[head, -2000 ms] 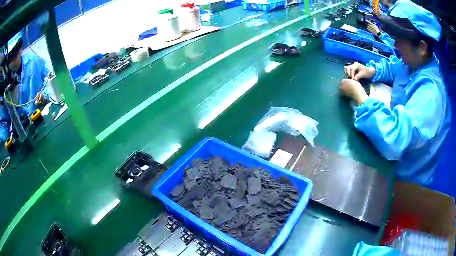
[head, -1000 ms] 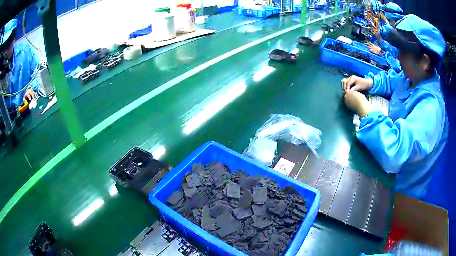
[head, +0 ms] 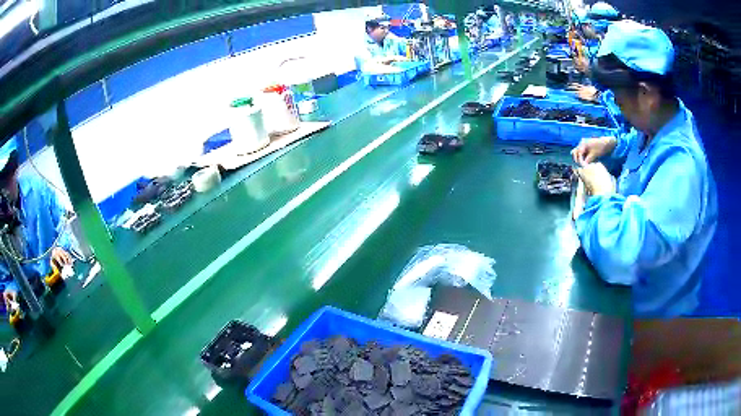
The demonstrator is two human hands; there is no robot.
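Neither of my hands is in the picture. A blue parts bin (head: 485, 375) lies nearest in front of me, cut off by the bottom edge. It holds a heap of small dark flat pieces (head: 361, 372). An open black device housing (head: 236, 349) lies just left of the bin. Long dark panels (head: 540, 345) lie to the right of the bin. A crumpled clear plastic bag (head: 443, 272) lies beyond the bin, touching the panels' far edge.
A person in light blue (head: 650, 195) works at the right over another black housing (head: 556, 178). A second blue bin (head: 508, 128) and more housings (head: 439, 144) lie farther along. A green upright (head: 122, 280) stands left. A cardboard box (head: 691, 349) sits lower right.
The view has tilted up, so the bin sits lower and the plates beside it have left the picture. A black housing now shows by the person at the right.
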